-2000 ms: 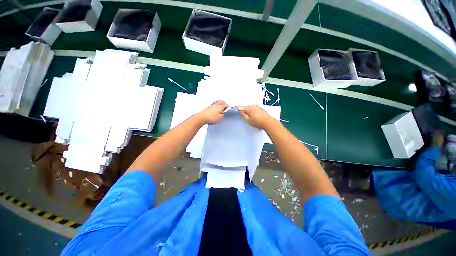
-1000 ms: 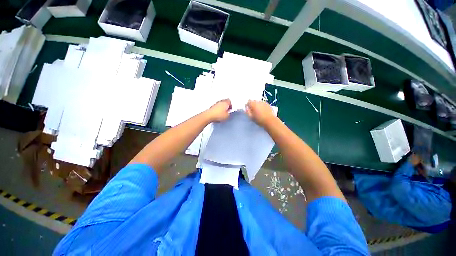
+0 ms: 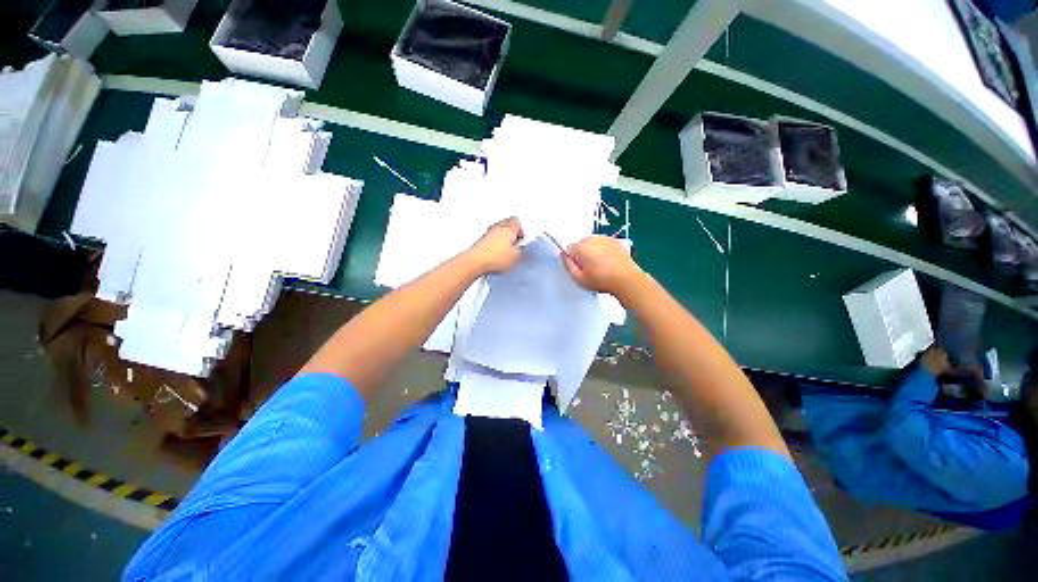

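A white card blank [image 3: 530, 314] lies in front of me, its near end close to my smock and its far end at my fingers. My left hand [image 3: 501, 246] pinches the far left edge of this blank. My right hand [image 3: 596, 264] is at the far right edge, with a thin white sliver [image 3: 555, 244] at its fingertips. A stack of cross-shaped white blanks [image 3: 544, 159] lies beneath and beyond my hands. The fingertips are small, so the exact grip is hard to see.
A reserve stack of blanks [image 3: 205, 216] lies left, with upright white card [image 3: 40, 136] beyond. Boxes with dark contents [image 3: 453, 51] stand on the far strip beside a metal upright [image 3: 672, 80]. A finished white box [image 3: 890, 318] stands right, near a coworker's blue sleeve [image 3: 911, 438].
The right hand has moved slightly right and nearer, and a thin sliver now shows at its fingertips. The blank has turned slightly since the oldest frame. The whole view has shifted a little.
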